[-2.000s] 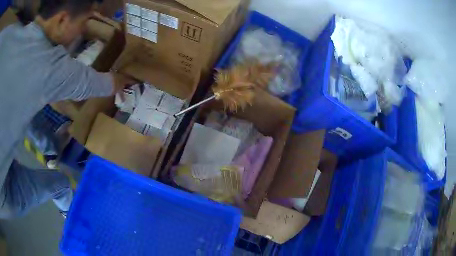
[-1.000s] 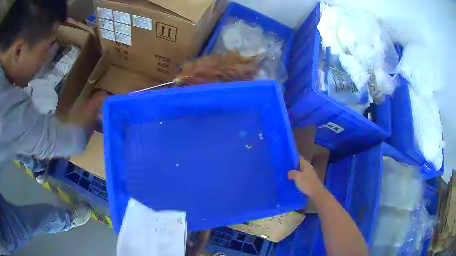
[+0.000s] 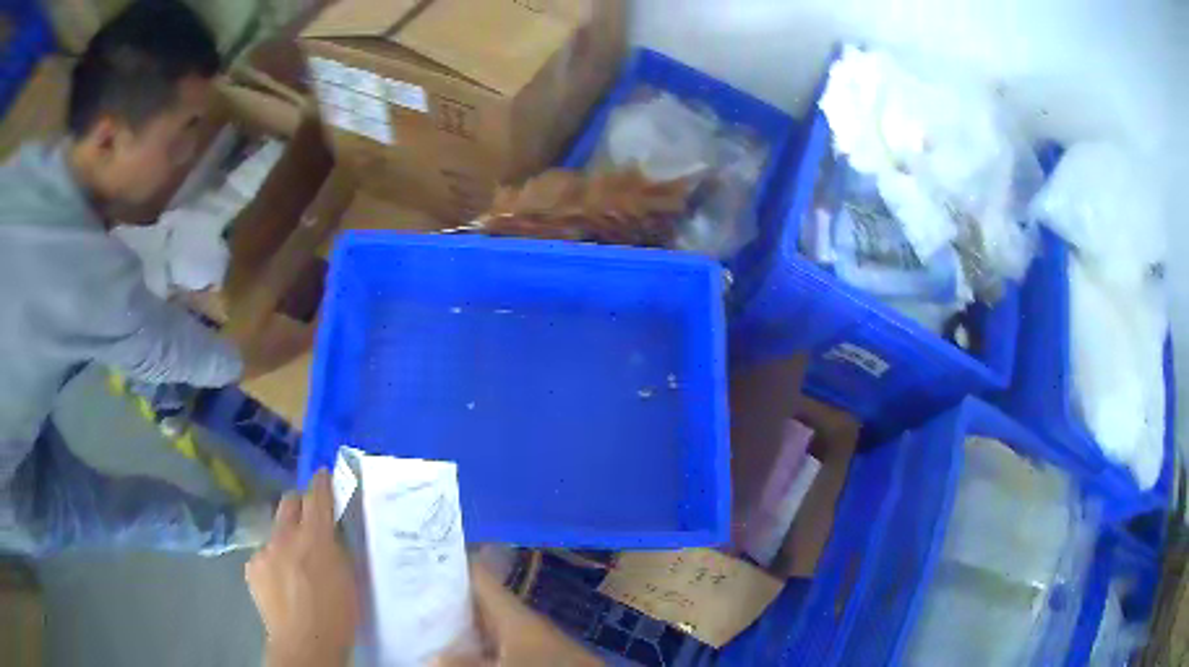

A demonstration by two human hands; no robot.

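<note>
A folded white leaflet (image 3: 415, 554) with faint print and a line drawing stands at the near left of an open blue tote (image 3: 522, 404). My left hand (image 3: 307, 573) holds the leaflet at its left side. My right hand (image 3: 515, 625) holds its lower right side and is partly cut off by the bottom edge. The tote holds only a few small light specks and rests over the cartons.
A person (image 3: 98, 287) in grey leans over cartons at the left. A labelled brown carton (image 3: 430, 111) and an orange-brown feather duster (image 3: 587, 206) lie behind the tote. Blue totes (image 3: 900, 332) with clear bags stand at the right. A carton (image 3: 828, 495) holds pink and white papers.
My right hand has let go of the tote's right side and moved to the leaflet. My left hand has come into view. The tote sits more level; the person has shifted right.
</note>
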